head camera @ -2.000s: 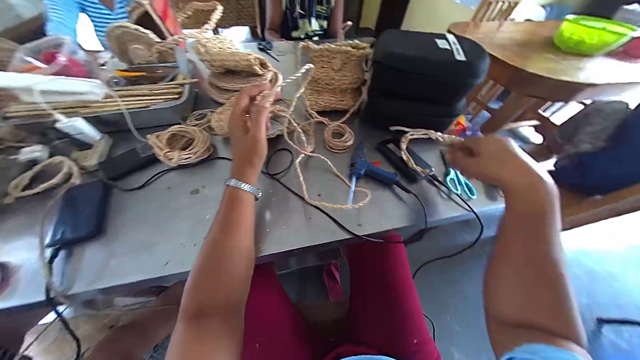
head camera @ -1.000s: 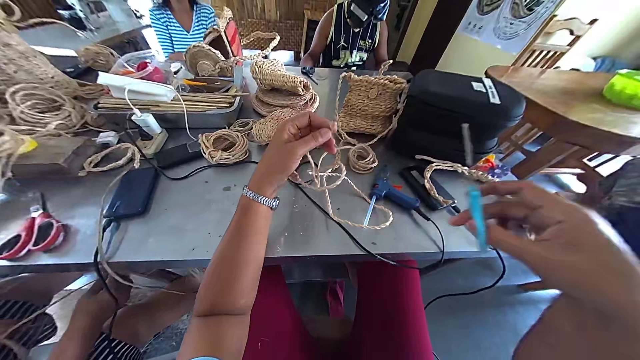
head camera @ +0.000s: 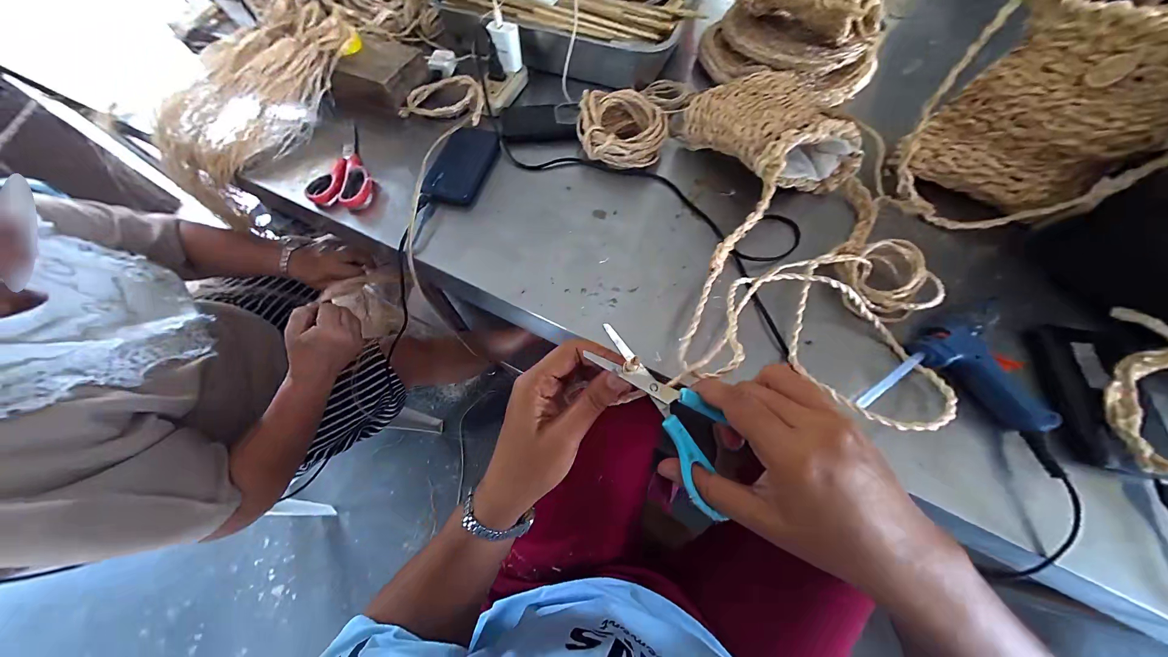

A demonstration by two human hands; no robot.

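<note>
Scissors with light blue handles (head camera: 686, 447) are in my right hand (head camera: 803, 456), their blades parted around the end of a braided natural-fibre cord (head camera: 721, 274). My left hand (head camera: 557, 411) pinches that cord end beside the blades, above my lap near the table edge. From there the cord loops over the grey table to a small woven fibre pouch (head camera: 776, 128) and a loose pile of loops. A blue glue gun (head camera: 985, 374) lies right of the cord, its glue stick beside a loop.
A seated co-worker's hands (head camera: 324, 319) hold fibre at the left. Red-handled scissors (head camera: 342, 181), a black power bank or phone (head camera: 462, 166), a coiled cord (head camera: 623, 128) and a large woven bag (head camera: 1040, 119) lie on the table. Black cables (head camera: 675, 192) cross it.
My right hand has brought the blue-handled scissors from the right over to my left hand, and the blades are now at the cord end. The view has turned down and left.
</note>
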